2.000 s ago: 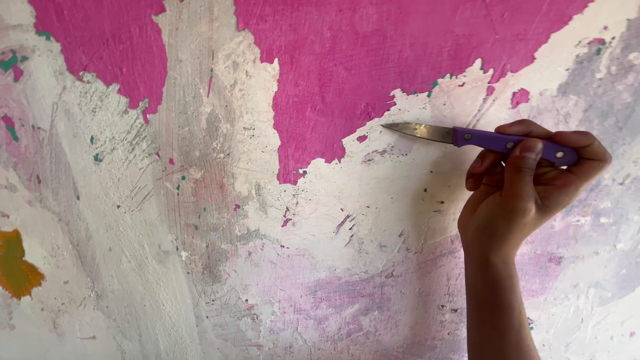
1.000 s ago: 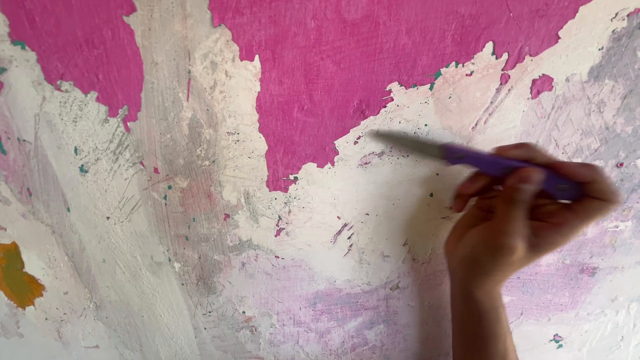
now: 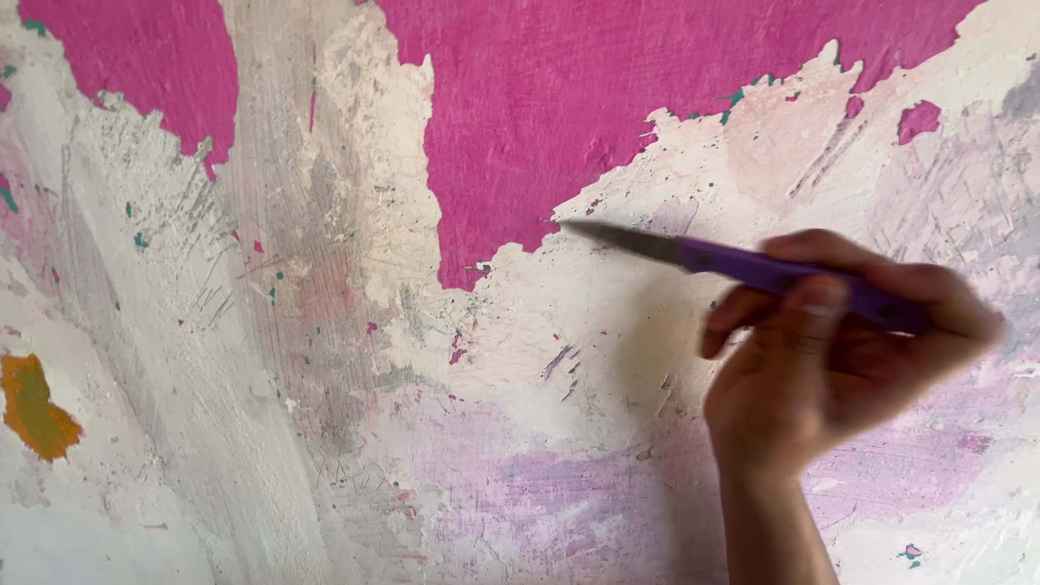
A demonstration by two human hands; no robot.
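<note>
My right hand is closed around the purple handle of a small knife, at the right of the head view. Its pointed metal blade points left, and the tip lies at the lower edge of the pink paint, where it meets the scraped white layer. Blade and fingers are a little blurred. Whether the tip touches the wall cannot be told. My left hand does not show.
The wall fills the view. Another pink patch is at the upper left, an orange-brown patch at the left edge. Small teal flecks and lilac areas mark the scraped surface.
The knife stays in my right hand, its tip still near the pink edge. Its tip now lies lower along that edge than two seconds ago.
</note>
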